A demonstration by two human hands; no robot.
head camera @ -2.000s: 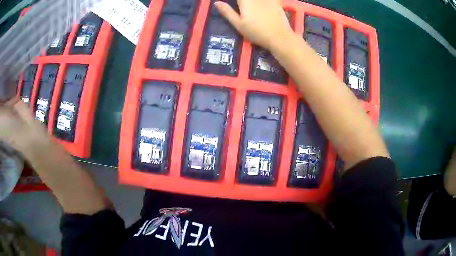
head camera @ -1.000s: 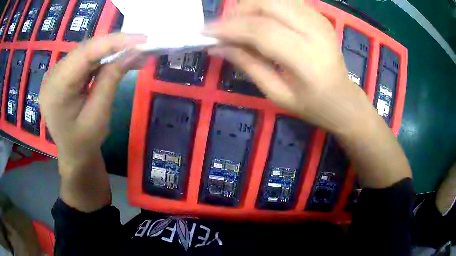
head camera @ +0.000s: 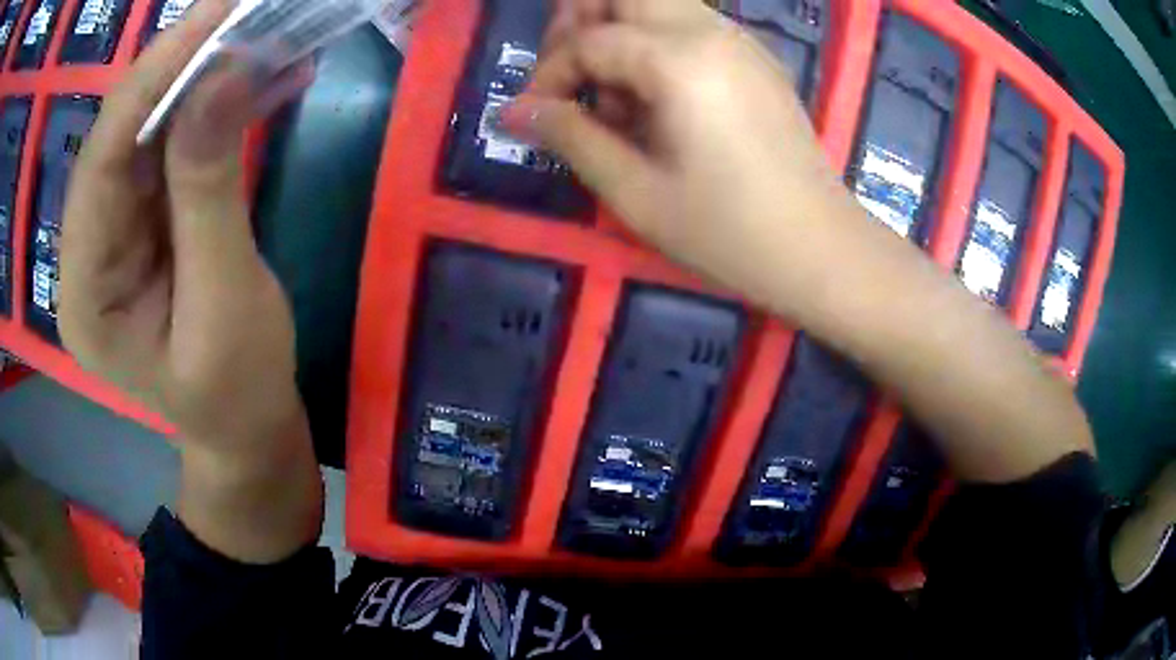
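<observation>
A red-orange tray [head camera: 387, 374] lies in front of me with two rows of black phones, backs off. My left hand [head camera: 181, 232] holds a white label sheet [head camera: 277, 29] at the upper left, cut off by the top edge. My right hand [head camera: 658, 129] is over the tray's upper row, its fingertips at the circuit board end of the upper-left phone [head camera: 509, 116]. Whether a label is between its fingers I cannot tell. A lower-row phone [head camera: 484, 348] shows its dark bay and its board with silver slots.
A second red-orange tray [head camera: 97, 387] with phones lies at the left, partly behind my left hand. The green table [head camera: 316, 232] shows between the trays. Another person's arm [head camera: 1150, 529] is at the right edge. A red object [head camera: 110, 554] is low at the left.
My left hand has moved left with the label sheet, now tilted. My right hand has come away from the sheet and down to the upper-left phone. The tray appears nearer and further right.
</observation>
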